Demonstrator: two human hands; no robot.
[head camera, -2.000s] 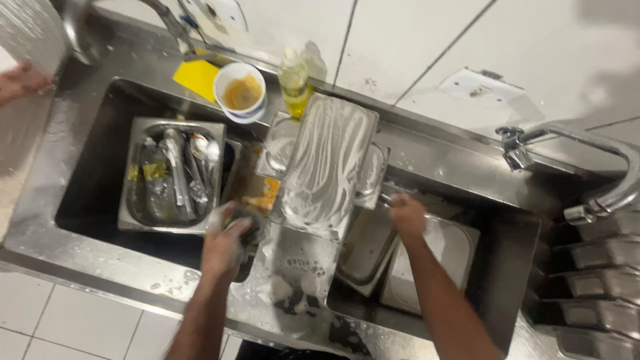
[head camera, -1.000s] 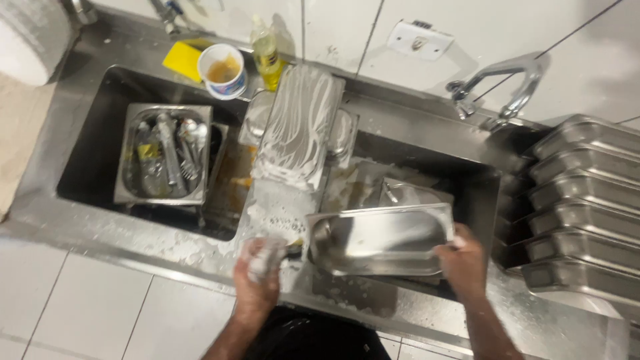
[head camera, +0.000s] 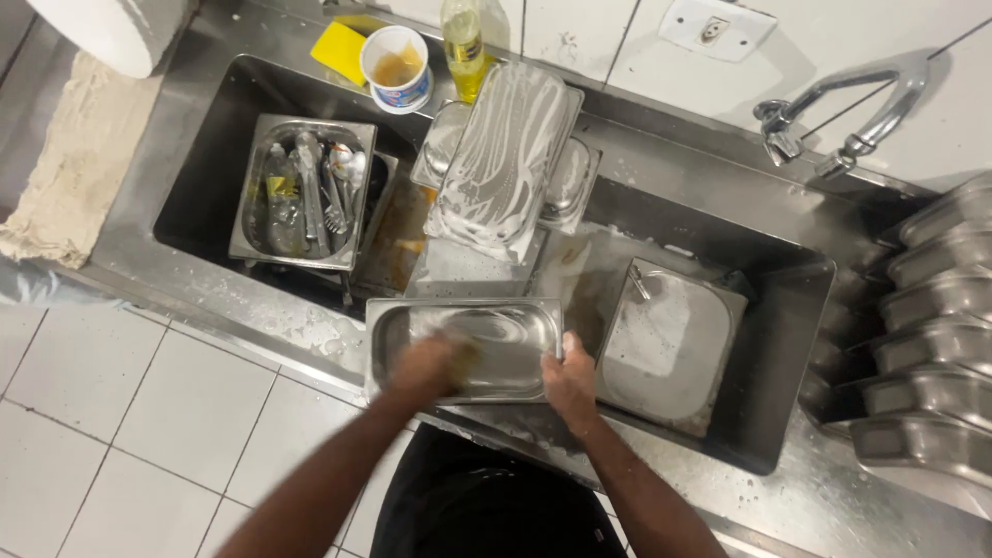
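Note:
A rectangular stainless steel food pan (head camera: 496, 368) lies open side up across the front rim and divider of the double sink. My right hand (head camera: 570, 378) grips its right end, thumb over the rim. Inside it, my left hand (head camera: 434, 363) is blurred and holds a scouring sponge (head camera: 465, 360), pressed to the pan. Behind, a soapy upturned pan (head camera: 508, 151) rests over smaller pans (head camera: 572, 182). The right basin holds another steel pan (head camera: 670, 349) with whitish liquid or suds.
In the left basin, a steel pan (head camera: 253, 194) holds utensils and a plastic bottle. Along the back ledge are a yellow sponge (head camera: 339, 51), a plastic tub (head camera: 397, 74) and a soap bottle (head camera: 465, 58). A faucet (head camera: 868, 108) hangs at right, near stacked steel pans (head camera: 930, 325). A cloth (head camera: 77, 163) lies left.
The steel pan, held over the right basin one second ago, has moved left onto the divider. My left hand, then beside it, is now inside it. My right hand still grips its right end.

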